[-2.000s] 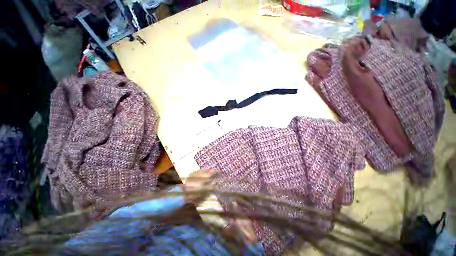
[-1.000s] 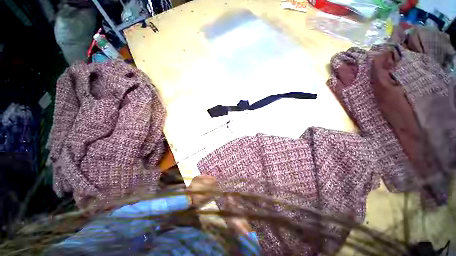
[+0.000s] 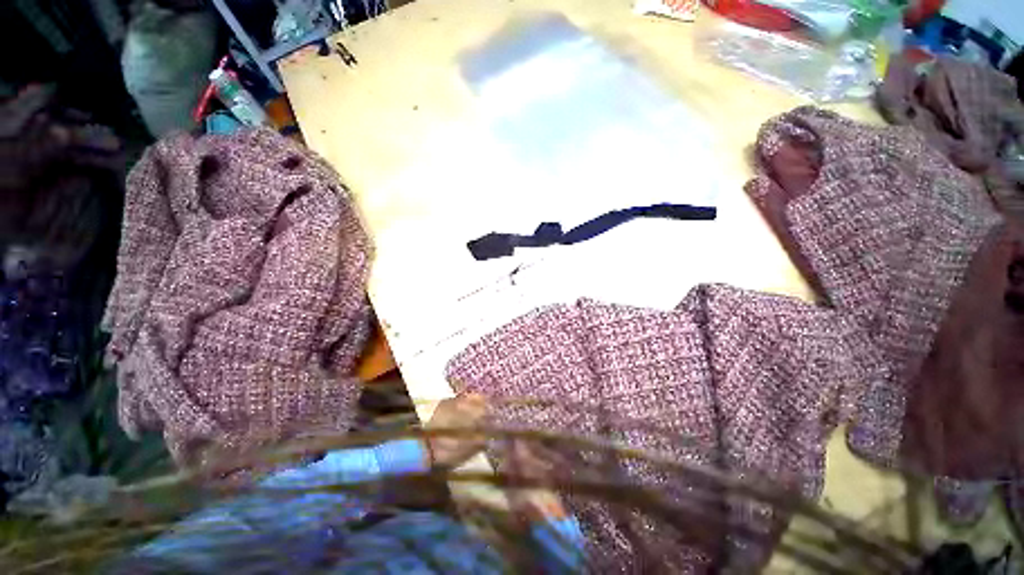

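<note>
A pink-mauve tweed jacket [image 3: 651,371] lies spread and creased at the table's near edge. My left hand [image 3: 457,421], in a light blue sleeve, is closed at its left edge with cloth at the fingers. My right hand [image 3: 537,489] is lower, over the near part of the same jacket, with a blue cuff below it. Dark strands blur across both hands and hide the fingertips. No needle or tool can be made out.
Another tweed jacket [image 3: 241,303] is heaped at the left table edge. One with reddish-brown lining [image 3: 898,247] lies at the right. Beyond are a black fabric strip [image 3: 595,228], clear plastic bags [image 3: 584,101] and a red item [image 3: 758,16]. Dark clutter is at the lower right.
The right-hand jacket has shifted: tweed now covers the lining strip, and a broad lining area shows at far right. The view has shifted slightly. My hands stay at the near jacket.
</note>
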